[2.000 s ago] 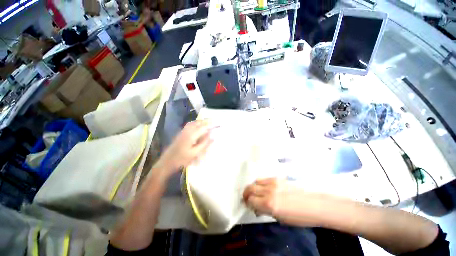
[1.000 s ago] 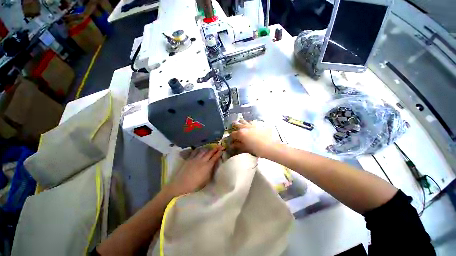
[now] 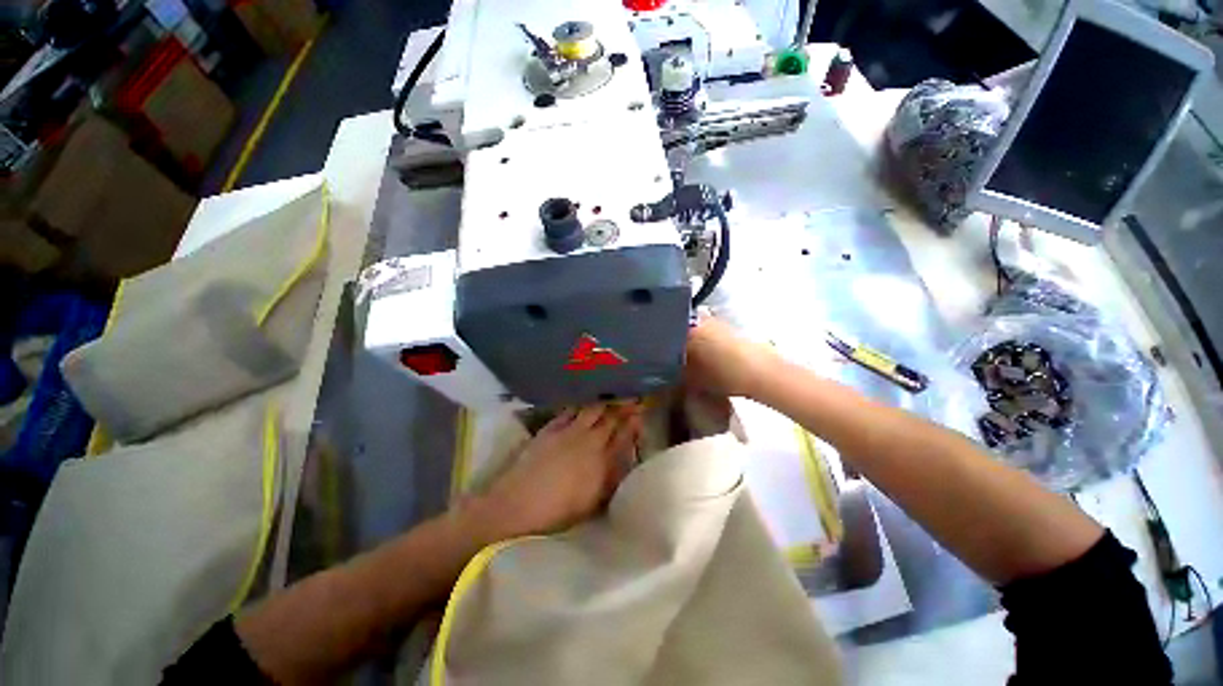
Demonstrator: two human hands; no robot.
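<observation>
A beige bag body (image 3: 644, 590) with yellow edge binding lies bunched in front of the sewing machine head (image 3: 577, 322), its far end under the dark grey cover. My left hand (image 3: 577, 462) lies on the fabric just below the cover, fingers on its far edge. My right hand (image 3: 711, 362) is at the right side of the head, its fingers partly hidden behind the cover and fabric. Whether it grips the fabric cannot be seen. The white clamp plate (image 3: 858, 590) with yellow tape shows at the right of the bag.
A yellow-and-black knife (image 3: 879, 362) lies on the metal bed. A clear plastic bag of dark metal hardware (image 3: 1060, 402) is at right, below the screen (image 3: 1093, 121). A wrapped bundle (image 3: 946, 141) stands beside the screen. More bag bodies (image 3: 148, 536) lie at left.
The bag body has gone from lying flat to bunched at the machine head. Both hands have moved up to the head, and the right hand has slipped further behind the cover. The view has moved closer.
</observation>
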